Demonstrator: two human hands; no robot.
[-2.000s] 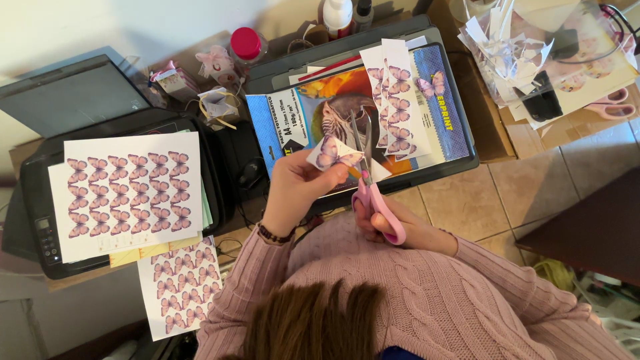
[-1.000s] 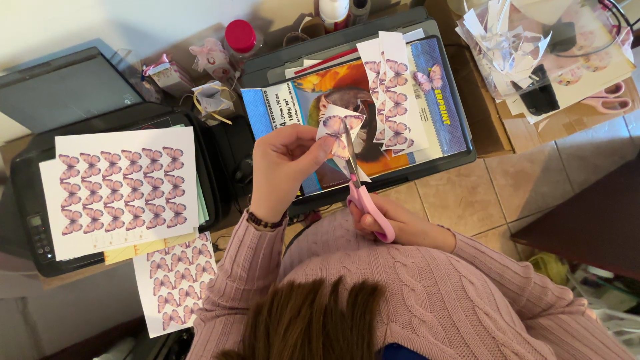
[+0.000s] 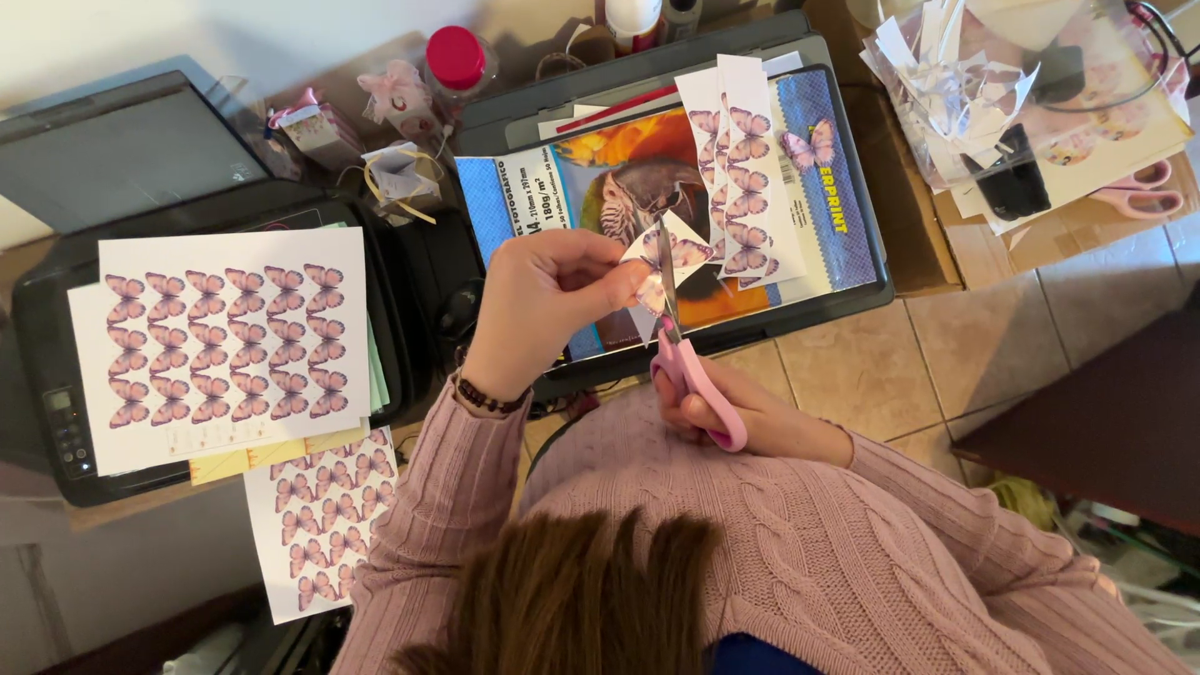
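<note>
My left hand (image 3: 553,300) pinches a small piece of white paper printed with a pink butterfly (image 3: 689,251). Pink-handled scissors (image 3: 698,375) are in my right hand (image 3: 722,408), their blades lying across the piece close to the butterfly. Below the hands, a photo paper pack (image 3: 609,155) rests on a dark printer. Printed butterfly strips (image 3: 748,187) overlap on the pack, and one cut-out butterfly (image 3: 808,145) lies to their right. At left, sheets of printed butterflies (image 3: 225,337) sit on a black printer, with another butterfly sheet (image 3: 328,506) lower down.
A clear plastic bag of paper scraps (image 3: 966,94) stands at upper right, beside a second pair of pink scissors (image 3: 1139,192) on cardboard. A red-lidded jar (image 3: 457,58), a white bottle (image 3: 633,21) and small decorated paper items (image 3: 319,127) line the back.
The butterfly piece has turned in my left hand, and the scissor blades have shifted across it. My right hand still holds the scissors.
</note>
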